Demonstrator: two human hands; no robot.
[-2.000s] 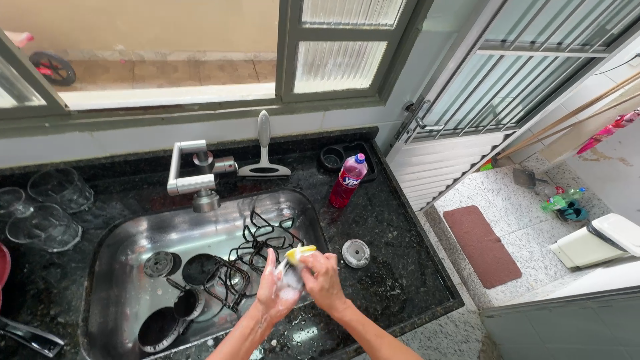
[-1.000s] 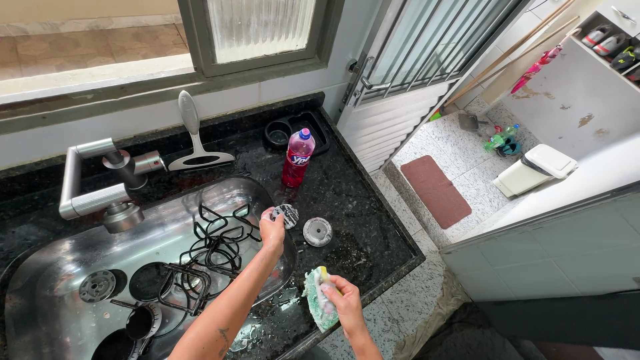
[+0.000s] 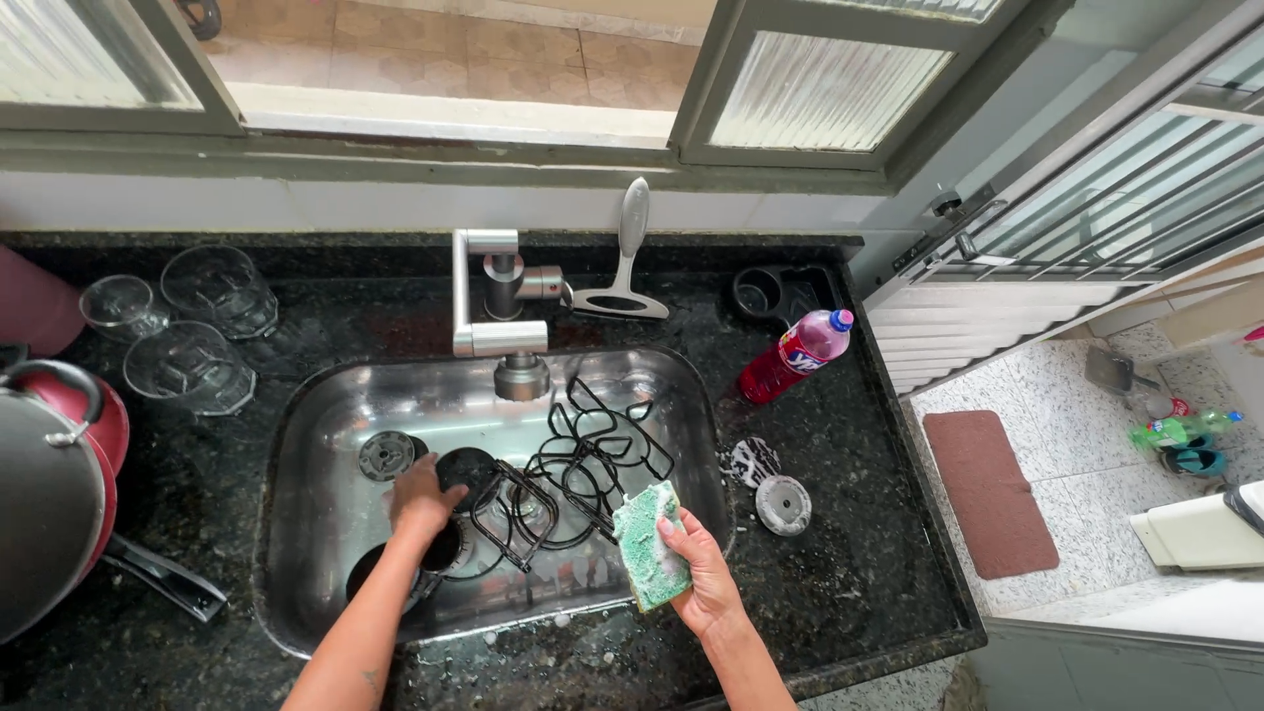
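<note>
My left hand [image 3: 423,494] reaches into the stainless steel sink [image 3: 326,434], between a burner part [image 3: 386,455] and a round black burner cap [image 3: 467,476]; whether its fingers grip anything cannot be told. In my right hand [image 3: 703,573] is a soapy green scouring sponge [image 3: 652,545], held over the sink's front right edge. Black wire pan supports [image 3: 592,459] lie tangled in the sink. Two foamy burner parts, one patterned with suds [image 3: 754,461] and one round metal [image 3: 783,506], rest on the counter right of the sink.
A bottle of red detergent [image 3: 795,357] stands at the sink's back right, before a black holder [image 3: 775,294]. The faucet [image 3: 504,336] overhangs the sink; a squeegee [image 3: 627,267] leans behind. Glasses [image 3: 193,367] and a pan with a black handle [image 3: 168,578] are at left.
My left hand has moved from the counter beside the detergent bottle into the sink. The suds-covered burner part it held now lies on the counter. The sponge remains in my right hand.
</note>
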